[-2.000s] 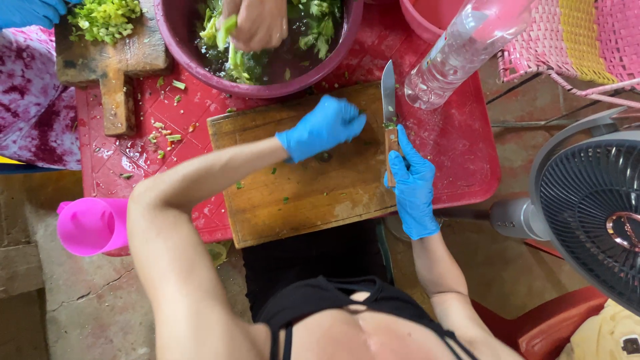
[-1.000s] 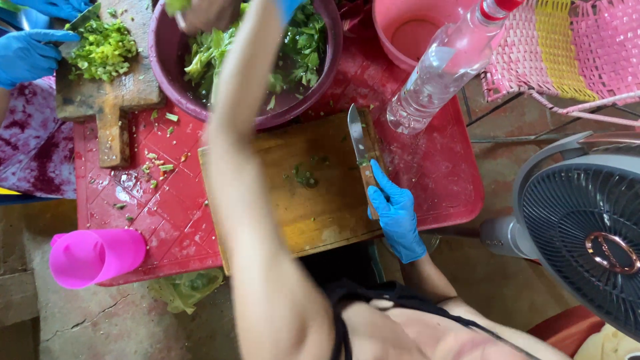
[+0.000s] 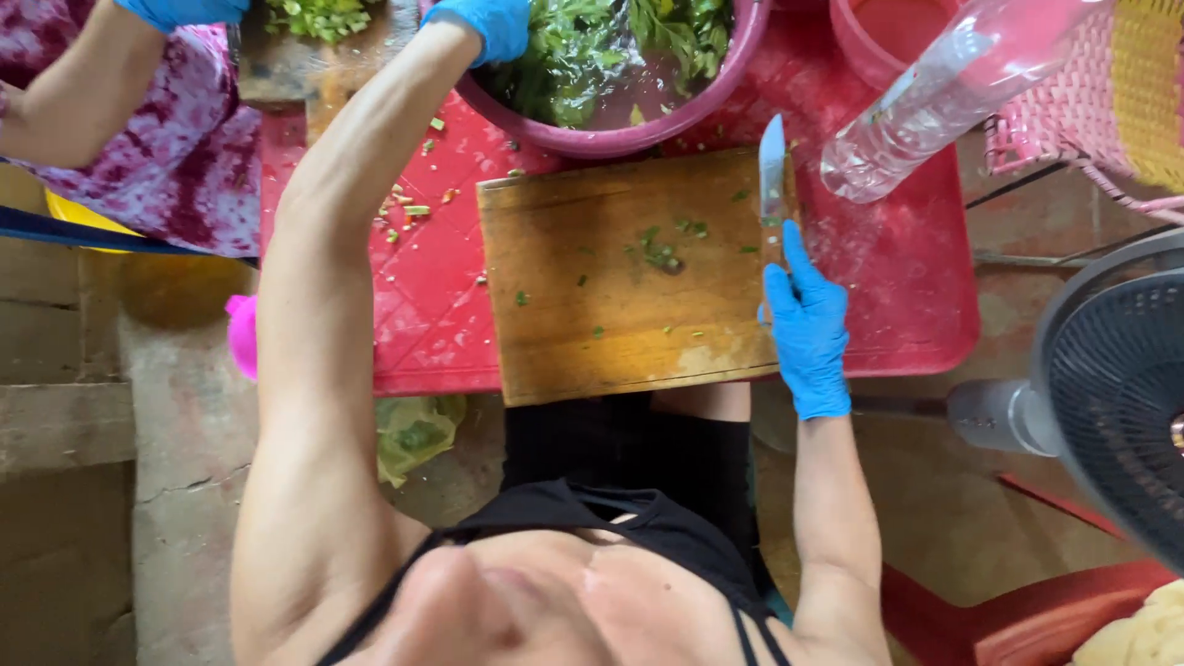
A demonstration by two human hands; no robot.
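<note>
In a blue glove, my right hand (image 3: 807,324) is closed around the handle of a kitchen knife (image 3: 771,166), blade pointing away from me over the right edge of a wooden cutting board (image 3: 592,314). Small scraps of green leaf (image 3: 659,252) lie on the board. My left hand (image 3: 495,28), also gloved in blue, reaches to the left rim of a purple basin (image 3: 592,143) behind the board; its fingers are cut off or hidden, so what it touches does not show. Leafy greens (image 3: 573,55) sit in water inside the basin.
A clear plastic bottle (image 3: 888,139) and a pink tub (image 3: 874,46) stand on the red table (image 3: 906,277), right. A fan (image 3: 1119,370) is beyond the table's right edge. At upper left, another person's gloved hand (image 3: 185,7) is beside a board (image 3: 268,79) with chopped greens (image 3: 324,17).
My left hand has moved from above the cutting board, where it was two seconds ago, to the basin. My right hand keeps hold of the knife at the board's right edge.
</note>
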